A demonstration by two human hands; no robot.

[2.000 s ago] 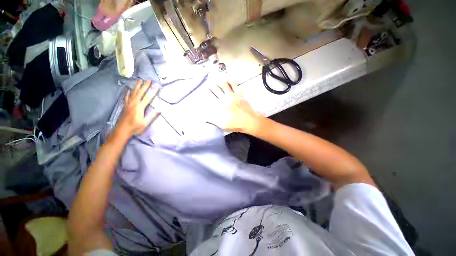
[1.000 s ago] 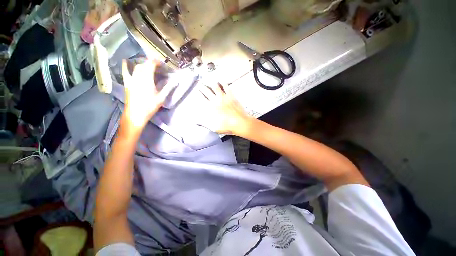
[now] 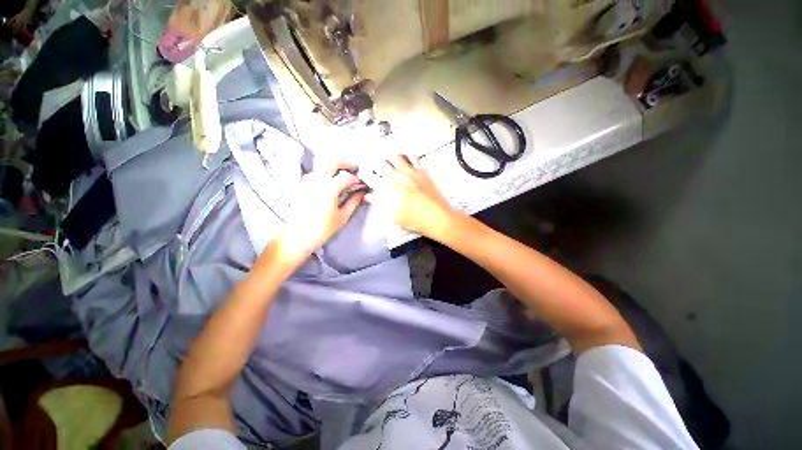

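The grey-blue garment fabric lies over the lap and heaps to the left of the sewing machine. It looks white under the lamp. My left hand has its fingers bent on the cloth just below the presser foot, with cloth at its fingertips. My right hand lies flat to its right, close beside it, fingers toward the needle. Glare hides the cloth edge between the hands and whether the right fingers pinch it.
Black-handled scissors lie on the white table right of the needle. A long cream plastic piece stands left of the needle. A silver-rimmed round object is at the left. A wooden chair is at the lower left.
My left hand has moved from the cloth left of the needle, was raised, and is now down beside my right hand. A cloth edge left of it has folded over. My right hand has barely moved.
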